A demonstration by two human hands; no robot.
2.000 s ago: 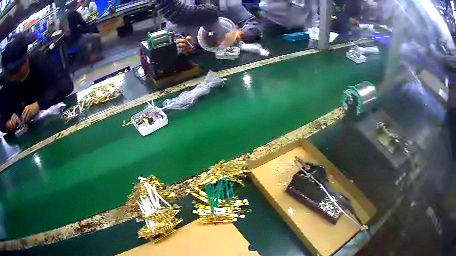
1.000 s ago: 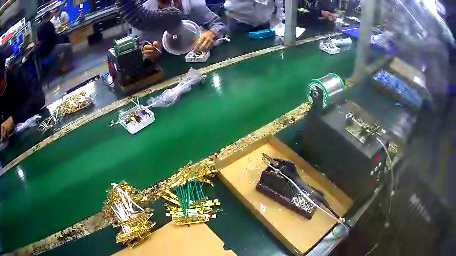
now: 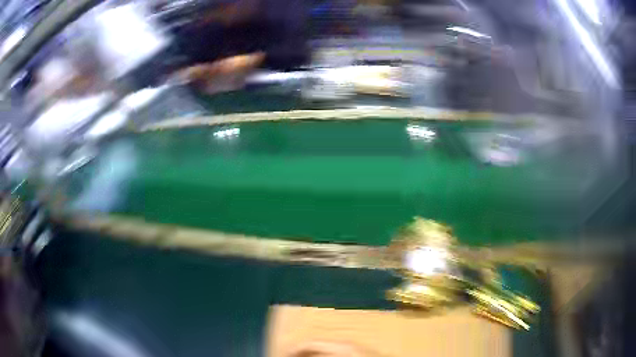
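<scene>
The view is strongly blurred. A heap of gold contact pieces with a bright white middle, the white lead bundle (image 3: 425, 261), lies at the near belt edge, right of centre. A second gold bundle with a little green (image 3: 503, 303) lies right of it. Both are behind the brown cardboard mat (image 3: 390, 331). A small skin-toned curve shows at the bottom edge over the mat. It may be part of a hand, but I cannot tell whether it is my left hand or my right hand, or what it holds.
The green belt (image 3: 314, 181) crosses the view, with a worn near rail (image 3: 307, 251). A blurred pale object (image 3: 502, 150) is on the belt at right. Across the belt are a blurred forearm or hand (image 3: 226, 70) and white items. A tan edge shows right of the bundles.
The view has swung left, so the bundles and mat now appear further right. The solder reel, black box and iron on its rest can no longer be made out. A skin-toned curve has appeared at the bottom.
</scene>
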